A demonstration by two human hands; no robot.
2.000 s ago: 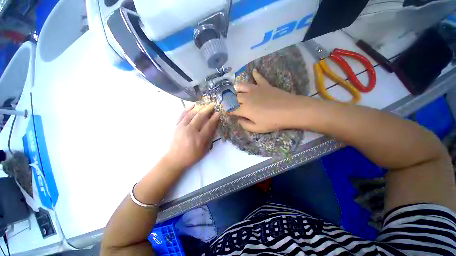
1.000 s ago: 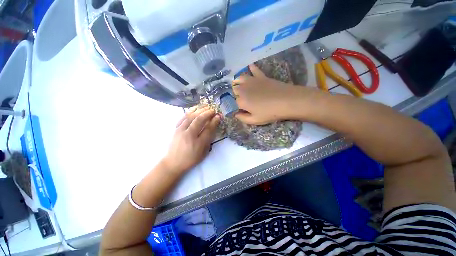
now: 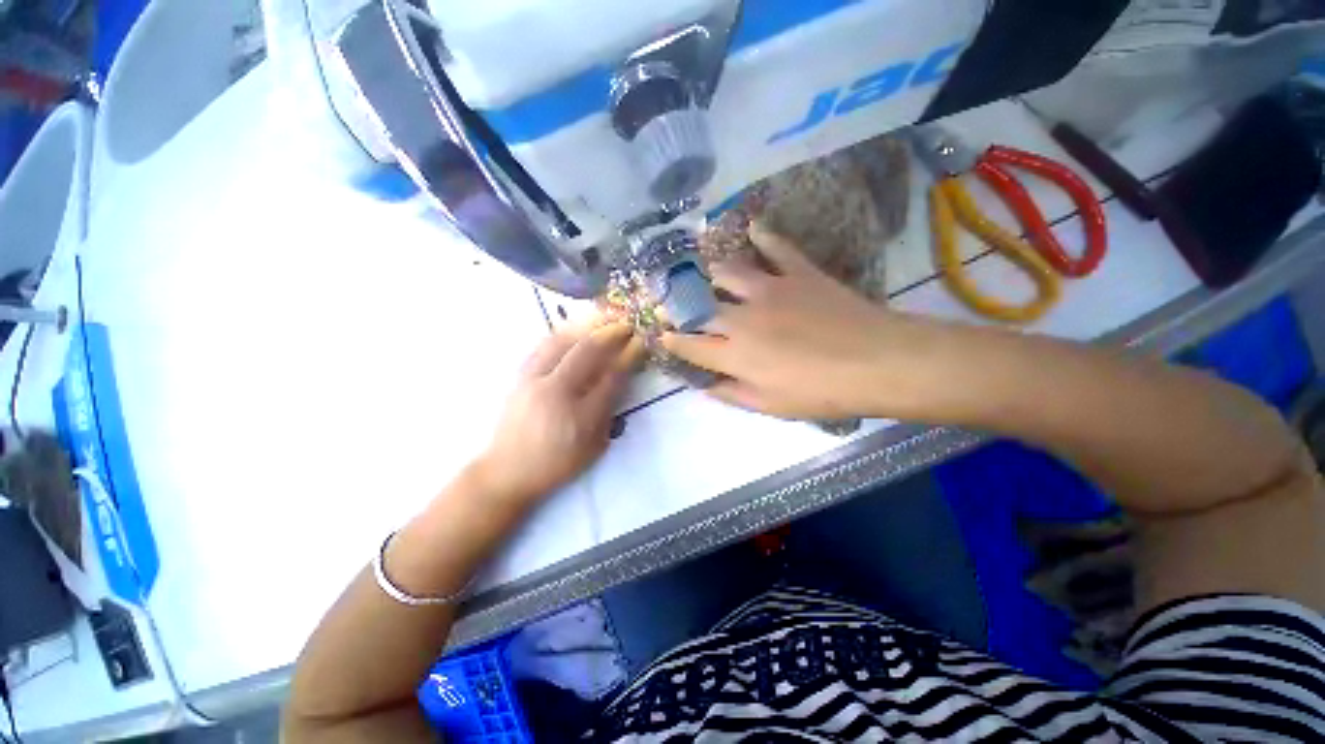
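Observation:
A grey-brown speckled knit piece (image 3: 821, 211) lies on the white table under the sewing machine head (image 3: 581, 87). Its edge glows yellowish by the presser foot. My left hand (image 3: 564, 395) lies flat left of the foot, with its fingertips on the knit edge. My right hand (image 3: 778, 332) lies over the knit piece right of the foot, with fingers spread and pressed on it. The needle is hidden behind the grey round knob (image 3: 686, 295). My right hand and forearm cover much of the knit piece.
Scissors with yellow and red handles (image 3: 1040, 218) lie right of the machine, beside a dark block (image 3: 1247, 182). The ruler-marked table edge (image 3: 727, 523) runs in front of me. Below it are a blue crate (image 3: 487, 698) and more knit pieces (image 3: 1087, 581) on blue. Another machine table stands at far left.
The knit piece has turned and shifted, and less of it shows near the table edge. My right hand has moved slightly down and right. The machine head appears slightly further right in view.

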